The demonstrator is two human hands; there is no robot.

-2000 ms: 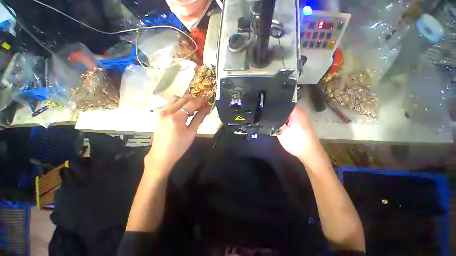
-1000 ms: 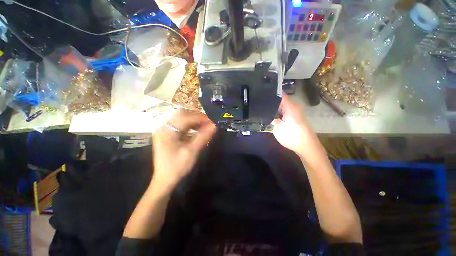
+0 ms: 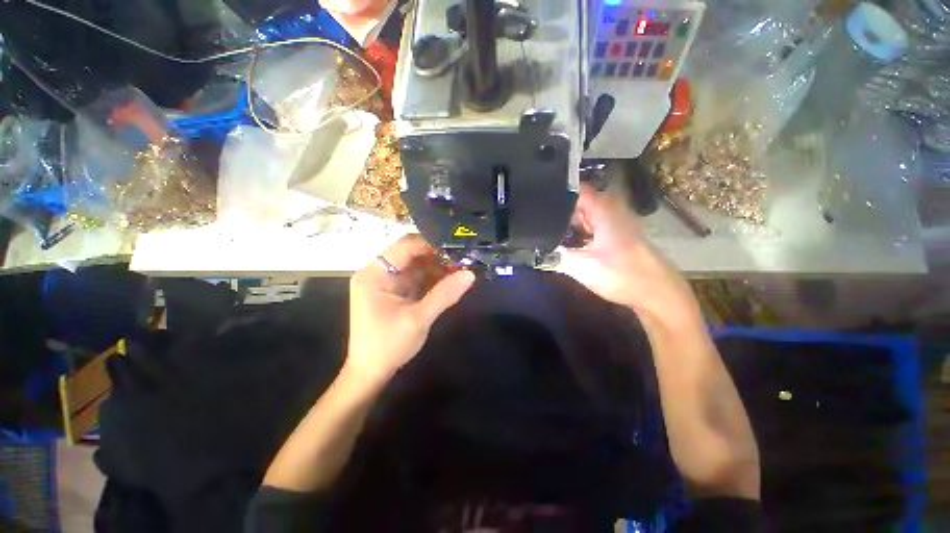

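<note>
The button-sewing machine stands in the centre, with a black front cover and a yellow warning triangle. The small button clamp shows under its head. My left hand is at the left of the clamp, thumb and fingertips close to it; whether they hold a button cannot be seen. My right hand is at the right of the head, its fingertips partly hidden beside it; what it holds cannot be told. The black garment lies below the clamp and over my lap.
The tray of gold buttons is left of the head. Bags of buttons lie on both sides. The control panel and a thin dark tool are at right. A blue crate stands lower right. A person's chin shows at the top.
My left hand has moved from the button tray rightwards to the clamp. My right hand stays beside the machine head. The camera view has shifted, so the machine appears further left and higher.
</note>
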